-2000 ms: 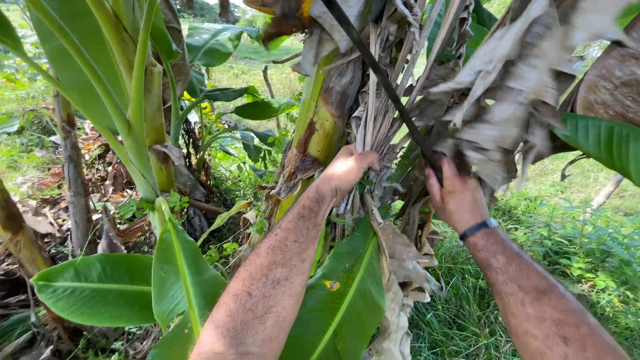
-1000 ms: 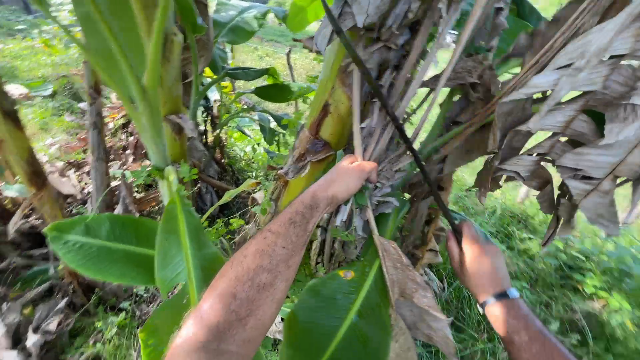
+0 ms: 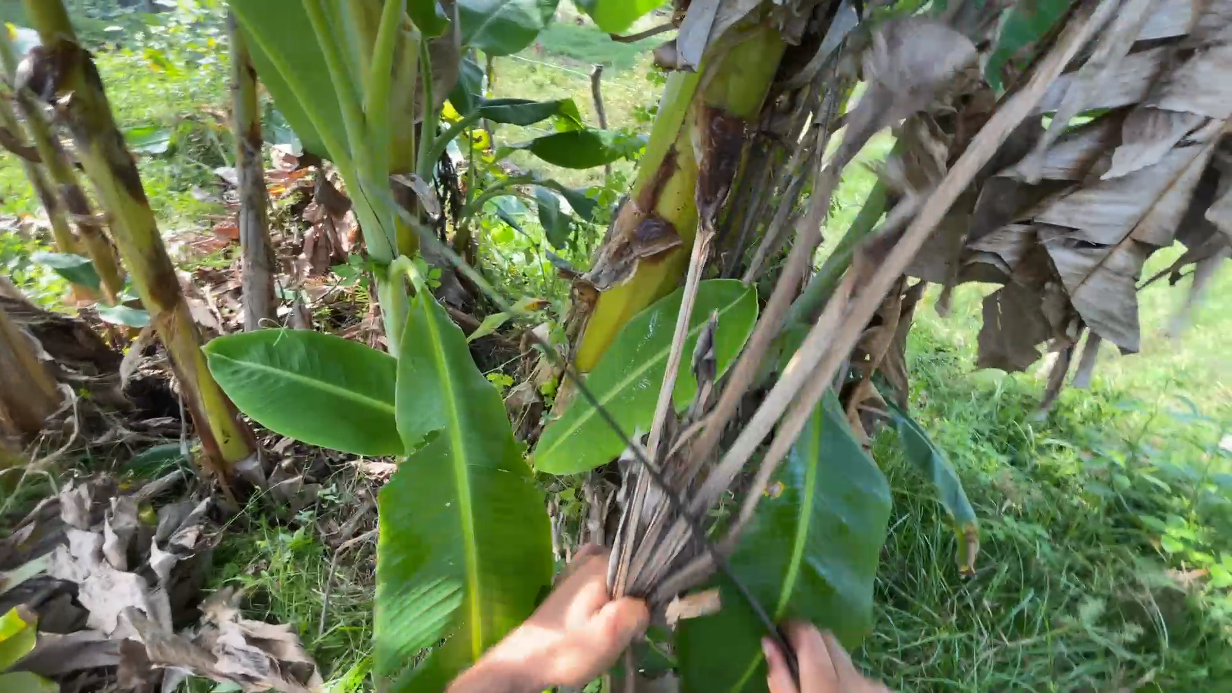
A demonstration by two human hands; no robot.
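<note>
My left hand (image 3: 582,621) is closed around the lower ends of a bundle of dry banana leaf stalks (image 3: 760,452), which fans up and to the right. In my right hand (image 3: 818,664), at the bottom edge, is the near end of a long, thin dark blade (image 3: 664,481), probably a machete. The blade slants up to the left across the stalks; its handle is hidden in my fingers. Behind the bundle rises a yellow-green banana pseudostem (image 3: 664,221) with brown patches. Shredded dry banana leaves (image 3: 1107,202) hang at the upper right.
Broad green banana leaves (image 3: 472,481) stand left of my hands, and another green leaf (image 3: 818,520) lies behind the bundle. Further left are more banana stems (image 3: 154,269). Dry leaf litter (image 3: 144,587) covers ground at the lower left; grass (image 3: 1078,510) grows at the right.
The dry stalks, which stood against the pseudostem, now lean out from it in my left hand. Both hands are lower in view, and the blade slants lower across the stalks.
</note>
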